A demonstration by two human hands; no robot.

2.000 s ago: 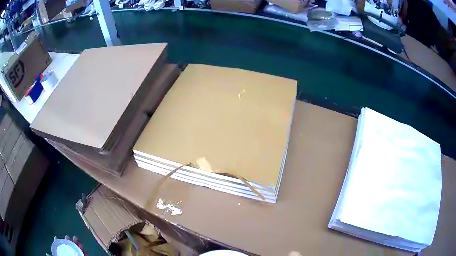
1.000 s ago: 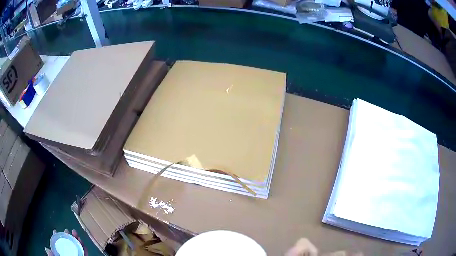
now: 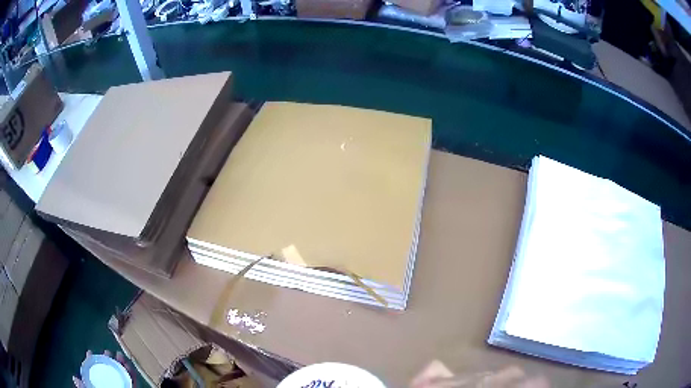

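My left hand (image 3: 85, 379) is small and cut off at the bottom left. Its fingertips show around the rim of a round white disc (image 3: 106, 373). My right hand (image 3: 473, 377) is blurred and cut off at the bottom edge, right of centre; whether it holds anything cannot be told. Between them, a larger round white piece (image 3: 333, 376) with dark lettering is cut off by the bottom edge. A gap shows between it and my right hand's visible fingers; what supports it is hidden.
A tan sheet stack (image 3: 318, 189) with a thin brown strip (image 3: 239, 284) over its front lies mid-bench. White paper (image 3: 591, 265) is stacked at right, brown cardboard (image 3: 140, 151) at left. An open carton (image 3: 163, 333) sits below the bench edge. A green conveyor (image 3: 303, 68) runs behind.
The central white piece rose into view, then sank slightly; dark lettering now shows where it looked plain. My right hand has come further into view and shifted slightly left since the middle frame.
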